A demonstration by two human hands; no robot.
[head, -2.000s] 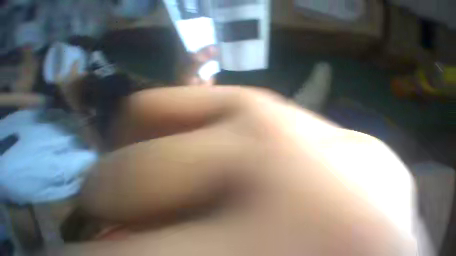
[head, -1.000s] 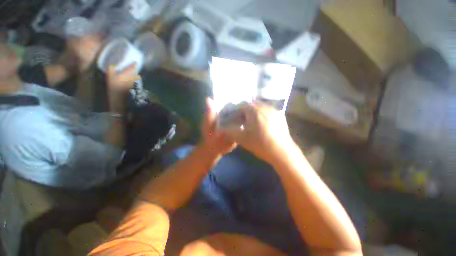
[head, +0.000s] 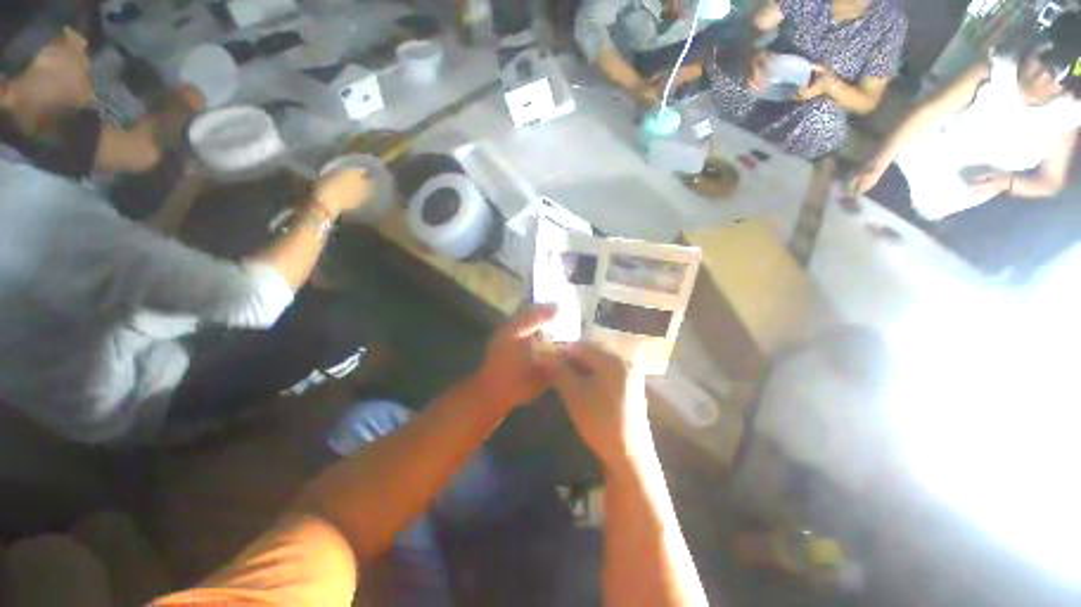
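Note:
A white leaflet (head: 646, 285) with dark rectangular pictures is held up, partly unfolded, in front of the table. My left hand (head: 522, 356) grips its lower left part, with the thumb on the paper. My right hand (head: 602, 391) grips its lower edge right beside my left hand. The two hands meet or nearly meet at the bottom of the sheet. The fingertips are partly hidden and blurred. The left panel of the leaflet is washed out by light.
A thick white ring (head: 453, 216) lies at the table edge, left of the leaflet. A brown carton (head: 759, 285) stands to the right. A long pale piece (head: 685, 401) lies below it. A seated person's arm (head: 267, 279) reaches in from the left. Several people sit across the table.
The view has tilted up, showing more of the table and people. The leaflet now shows its dark pictures instead of bright white. The neighbour's hand has moved right, to a round tub.

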